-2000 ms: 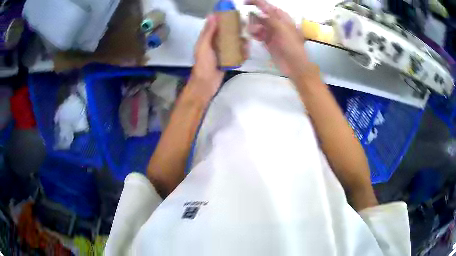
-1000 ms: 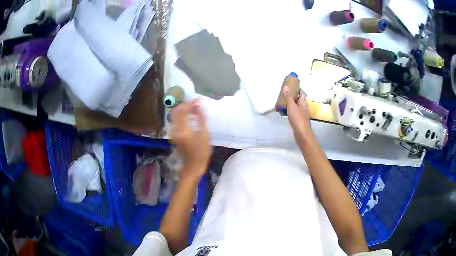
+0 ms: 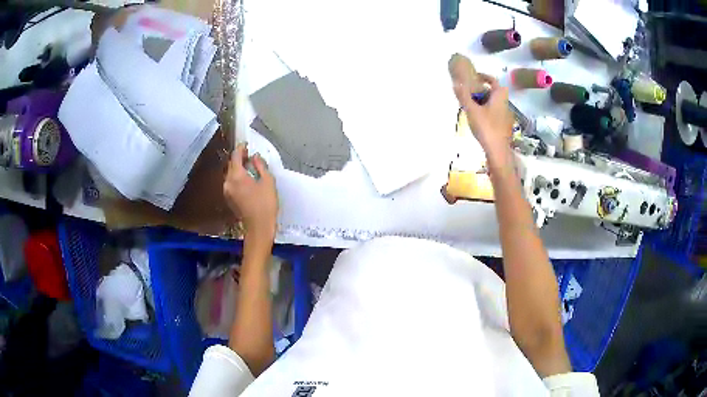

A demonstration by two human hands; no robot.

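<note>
My right hand is shut on a tan thread cone above the table behind the sewing machine head; a blue end shows by the fingers. My left hand is low over the table's left part, fingers curled, beside the brown board's edge. A small dark bit shows between its fingers; I cannot tell whether it holds a cone. Grey-green cut fabric pieces lie flat between my hands, next to a white sheet.
Stacked pale cut pieces lie at the left on a brown board. Several cones stand or lie behind the machine, one with a pink end. Blue crates with offcuts are under the white table. A purple machine part is far left.
My right hand has carried the cone away from me, towards the cones behind the machine. My left hand has lowered to the table; the green-ended cone and blue-ended one beside it no longer show.
</note>
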